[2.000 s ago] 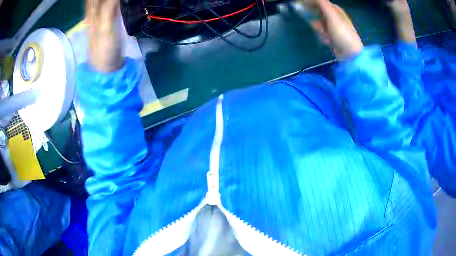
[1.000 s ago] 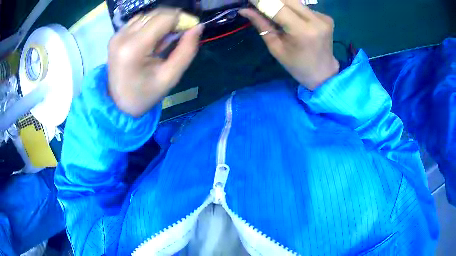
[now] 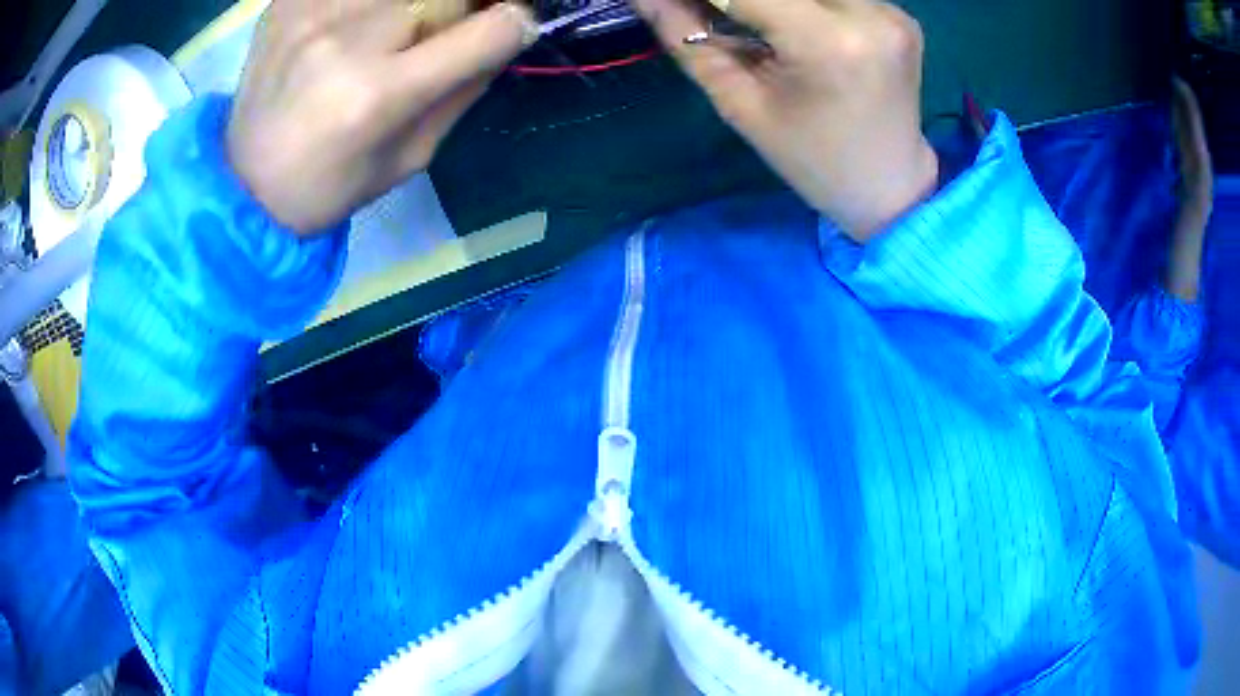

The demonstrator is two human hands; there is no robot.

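Note:
My left hand (image 3: 347, 102) is at the top edge, its thumb and fingers pinched on one end of a thin pale wire (image 3: 571, 16). My right hand (image 3: 823, 102) is at the top edge with its fingertips close to the wire's other end; a ring shows on one finger. Its exact hold is partly cut off. A red wire (image 3: 592, 65) curves between the hands, below the pale wire. Only a dark sliver of the electronic unit shows between the hands; the rest is hidden or out of the picture.
A white round fan base (image 3: 136, 102) with a tape roll (image 3: 78, 159) stands at left. A work sheet (image 3: 394, 234) and a yellow tape strip (image 3: 503, 238) lie on the green bench (image 3: 571, 170). A yellow card (image 3: 57, 381) hangs at far left. Another person's arm (image 3: 1191, 204) is at right.
Both hands first came together over the unit and took up the wire. Since then my left hand has moved up and left, and the unit has mostly left the view.

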